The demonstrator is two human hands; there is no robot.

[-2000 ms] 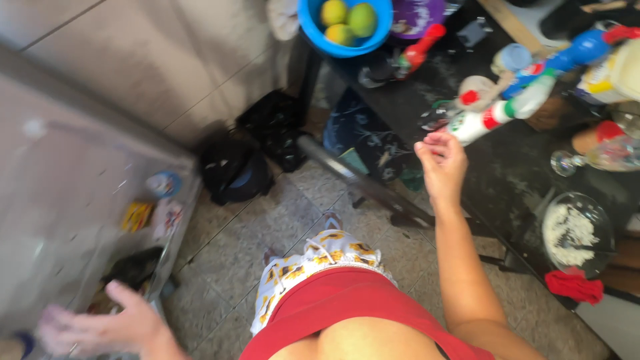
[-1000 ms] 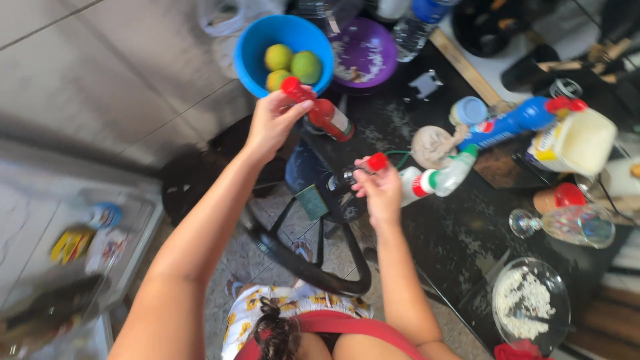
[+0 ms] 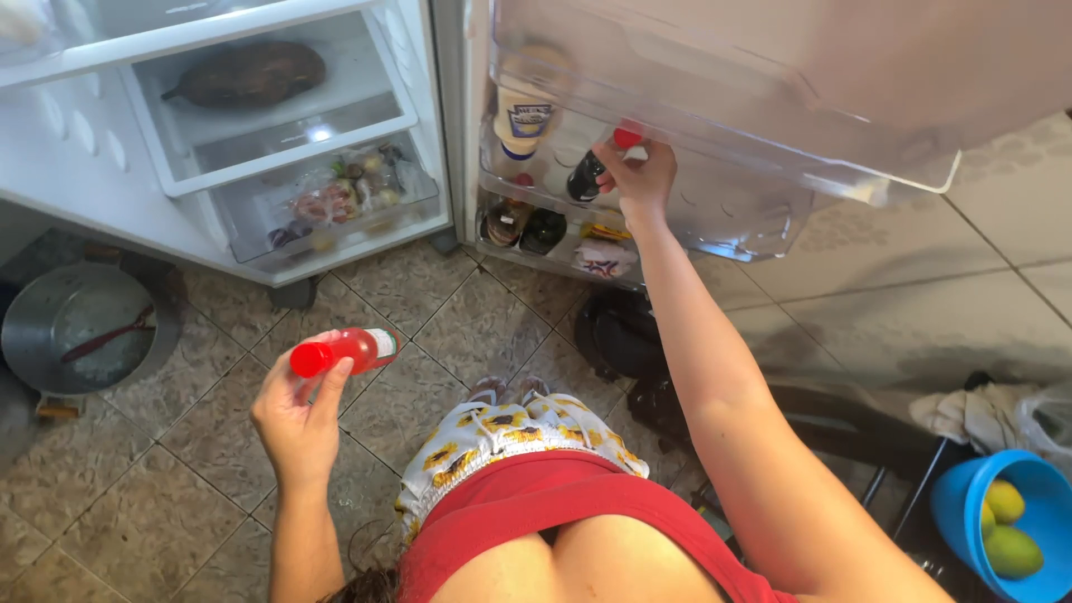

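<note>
My left hand [image 3: 306,410] grips a red sauce bottle [image 3: 356,350] by its cap end, held over the tiled floor. My right hand [image 3: 641,176] reaches into the open refrigerator door and holds a dark sauce bottle [image 3: 588,174] with a red cap, low over a door shelf [image 3: 720,205]. Left of it on that shelf is a Heinz mayonnaise bottle [image 3: 526,117], cap down. Whether the dark bottle rests on the shelf, I cannot tell.
The refrigerator's inside [image 3: 276,180] is at the left, with bagged food in a drawer. Below the door stands a black bin [image 3: 615,335]. A metal pot [image 3: 79,327] is at far left, and a blue bowl of yellow-green fruit [image 3: 963,511] at lower right.
The view has swung from the dark table to the open refrigerator. Both hands held red-capped bottles over the table's side a second ago; the right one is now inside the door.
</note>
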